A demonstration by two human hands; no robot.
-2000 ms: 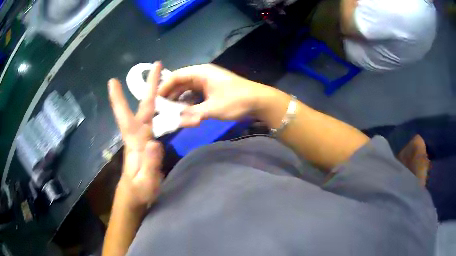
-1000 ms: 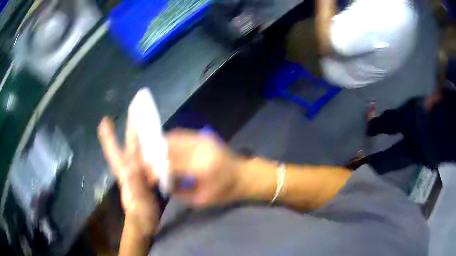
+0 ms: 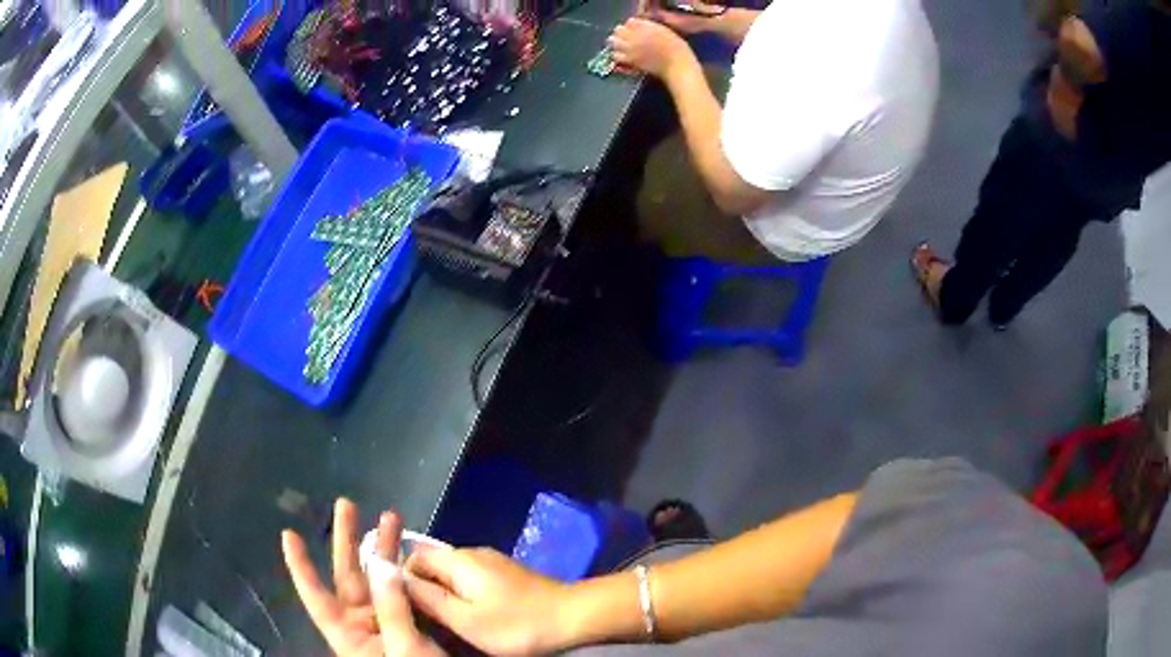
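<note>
A white tape roll (image 3: pixel 378 552) shows between my two hands at the lower left. My right hand (image 3: pixel 494 601) is closed on the roll, seen nearly edge-on. My left hand (image 3: pixel 366 603) has its fingers spread and upright, with a white band of tape around one finger, touching the roll side. The fingertips of my right hand are partly hidden behind the left fingers. The lower part of my left hand is cut off by the bottom edge.
A blue tray (image 3: pixel 272 282) holds green board strips (image 3: pixel 349 276). A black soldering station (image 3: pixel 482 244) stands beside it. A white reel (image 3: pixel 103 385) lies beyond the pale strip. A person in white (image 3: pixel 835 116) works at the bench near a blue stool (image 3: pixel 738 308); another person stands right.
The view has swung to the right and up, bringing in the whole tray, station and coworkers. My hands now appear lower in the picture, and the roll is less visible between them.
</note>
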